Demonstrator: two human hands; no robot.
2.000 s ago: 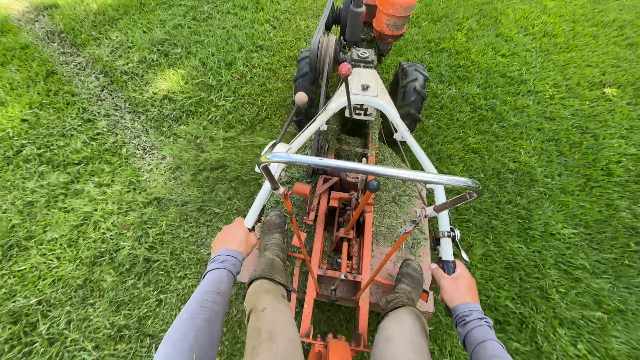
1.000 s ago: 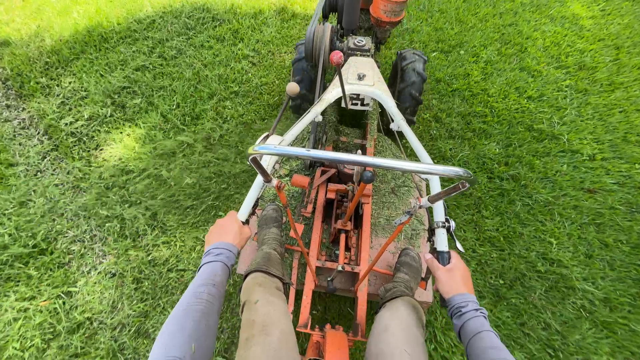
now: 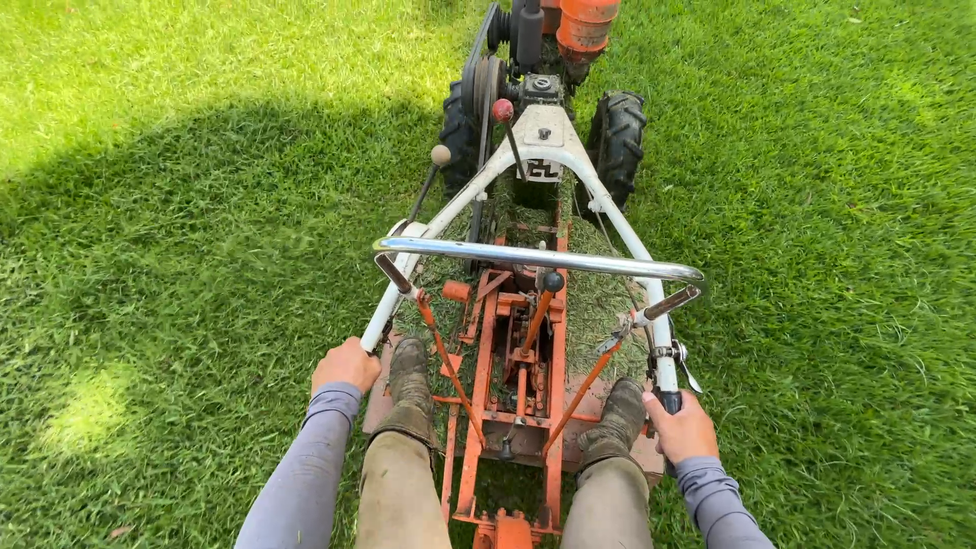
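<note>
My left hand (image 3: 346, 367) is closed around the lower end of the left arm of the white handlebar (image 3: 621, 221). On the other side my right hand (image 3: 684, 427) grips the black grip (image 3: 671, 401) of the same handlebar, just below a silver lever (image 3: 688, 370). A chrome bar (image 3: 534, 255) spans the space between the arms, ahead of both hands. Beneath it is the orange metal frame (image 3: 559, 335) with a black-knobbed lever (image 3: 553, 282). My boots (image 3: 410, 381) rest on the deck either side of the frame.
Ahead are the two-wheel tractor's black treaded tires (image 3: 619, 145), a belt drive (image 3: 488, 84) and an orange engine part (image 3: 585, 30). A red-knobbed lever (image 3: 502, 111) and a beige-knobbed lever (image 3: 441, 155) rise near the handlebar. Grass (image 3: 801, 267) surrounds the machine; clippings cover the deck.
The machine has moved over the lawn, and the shadow edge and sunlit grass on the left now lie lower in view. Both hands keep their hold on the handlebar.
</note>
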